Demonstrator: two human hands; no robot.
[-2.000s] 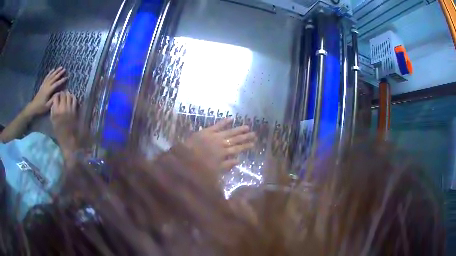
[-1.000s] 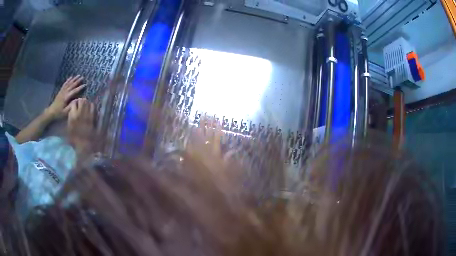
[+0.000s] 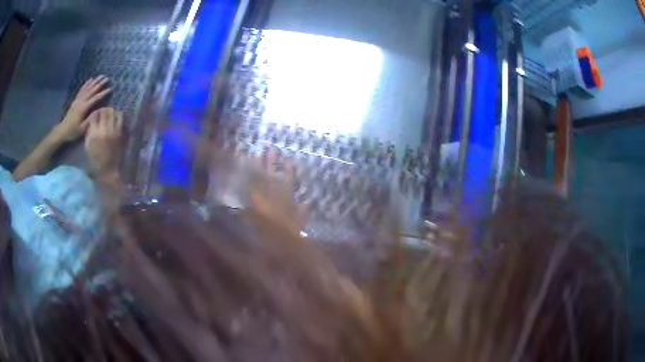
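Observation:
A thin patterned sheet with rows of small dark hooked marks (image 3: 332, 187) lies on the flat grey machine bed (image 3: 403, 78). A blurred skin-coloured shape, apparently my left hand (image 3: 272, 187), is over the sheet's left part behind strands of hair. Its fingers and grip cannot be made out. My right hand cannot be seen; hair covers the lower picture. A bright white lamp reflection (image 3: 322, 81) lies behind the sheet's near rows.
Blue rollers with chrome rods flank the bed at left (image 3: 194, 99) and right (image 3: 481, 106). At far left, a coworker's hands (image 3: 88, 109) rest on another patterned sheet (image 3: 124, 63). A white box with an orange part (image 3: 569, 60) stands at upper right.
My left hand, clear with spread fingers two seconds ago, is now blurred behind hair and farther left. The view has shifted. The coworker's hands stay on their sheet.

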